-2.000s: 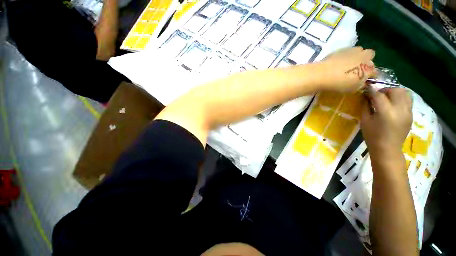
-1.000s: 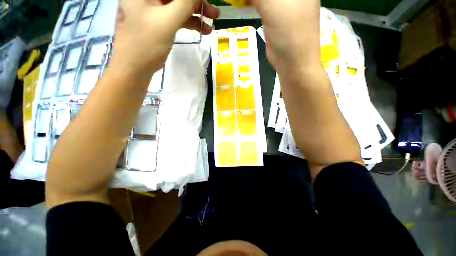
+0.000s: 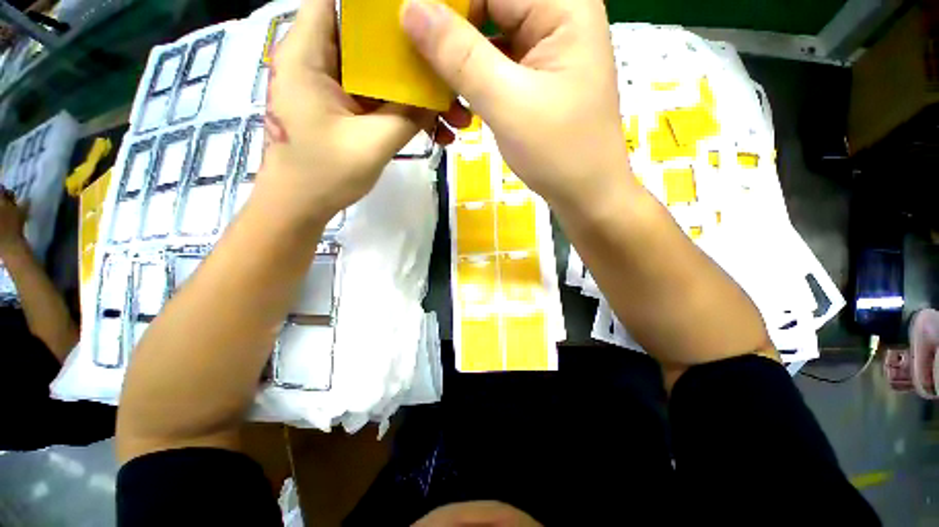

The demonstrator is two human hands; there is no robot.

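My left hand [image 3: 335, 129] and my right hand [image 3: 535, 93] hold a flat yellow film piece [image 3: 396, 57] between them at the top of the view. My right thumb lies on its face, and my left fingers are behind it. Whether a frame part is under the film cannot be seen. A white sticker sheet with two columns of yellow rectangles [image 3: 478, 285] lies below my hands. Rows of dark-rimmed rectangular frame parts [image 3: 177, 177] lie on stacked white sheets [image 3: 386, 268] at the left, partly hidden by my left arm.
A pile of white waste sheets [image 3: 736, 242] with yellow scraps [image 3: 680, 185] lies at the right. Beyond it are a phone with a cable [image 3: 878, 280] and part of a pink fan [image 3: 925, 353]. Another person's arm [image 3: 36, 288] and a yellow sheet [image 3: 93, 221] show at the left.
The view has swung around from the slanted earlier one. My hands have come lower in the picture, and the yellow film between them now shows its face.
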